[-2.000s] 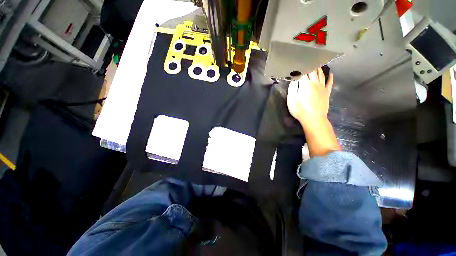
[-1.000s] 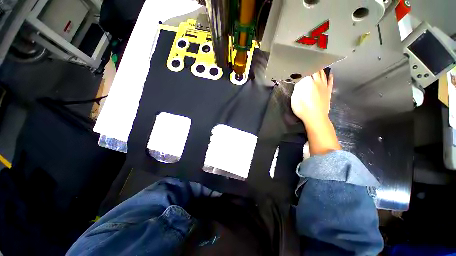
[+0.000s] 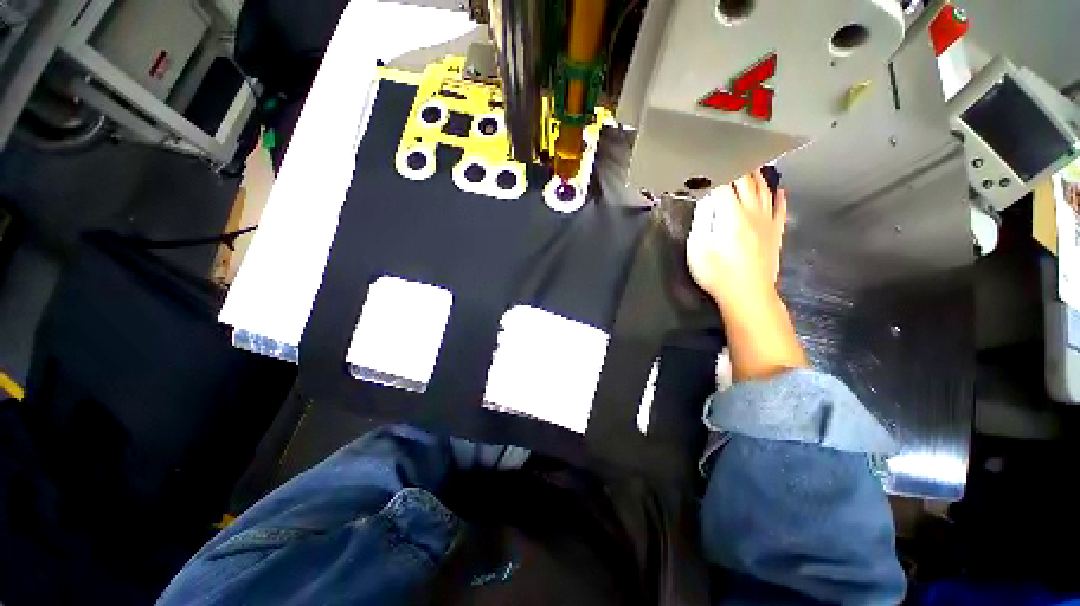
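The black fabric panel [image 3: 462,249] lies flat over the white base sheet [image 3: 284,225], which shows through rounded-square openings near its lower part. The yellow-and-white clamp plate [image 3: 444,142] with round holes rests on the panel's far part. My right hand [image 3: 737,237] lies at the panel's right edge beside the machine head [image 3: 734,107]. A small dark thing shows at its fingertips; whether the fingers grip it is unclear. My left hand is not visible; only the left denim sleeve shows at the bottom.
The shiny metal table [image 3: 876,320] extends to the right. An orange rod [image 3: 580,71] stands over the plate, left of the head. A control panel [image 3: 1016,128] is at the upper right. A pale metal frame [image 3: 142,89] stands at the upper left.
The clamp plate and fabric shift slightly back and forth under the machine head between frames. My right hand stays in nearly the same place.
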